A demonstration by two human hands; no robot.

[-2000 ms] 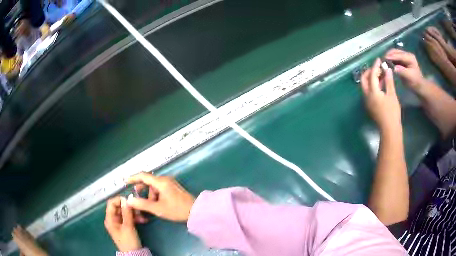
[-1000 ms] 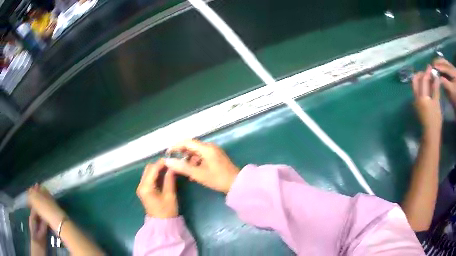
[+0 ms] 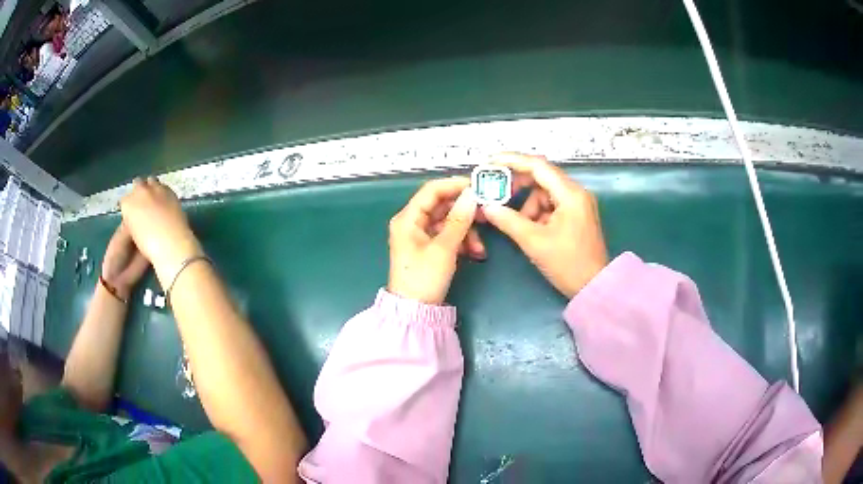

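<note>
A small rounded-square housing [image 3: 492,185] with a pale rim is held upright near the whitish rail. A green circuit board shows inside the rim. My left hand [image 3: 433,236] pinches its left side with thumb and fingertips. My right hand [image 3: 554,222] pinches its right side, thumb at the lower edge. The back of the housing is hidden by my fingers.
A green bench [image 3: 322,246] meets a worn whitish rail [image 3: 378,153], with a dark green belt beyond. A neighbour's hands [image 3: 156,222] are at left, near small white parts [image 3: 154,299]. White trays [image 3: 24,227] stand far left. A white cable [image 3: 757,189] hangs at right. Thin offcuts [image 3: 497,468] lie near.
The view has turned left and levelled. My hands now show nearer the middle, and the housing's green inner side faces me. The neighbour at left has come into fuller view; the right neighbour's hands have left it.
</note>
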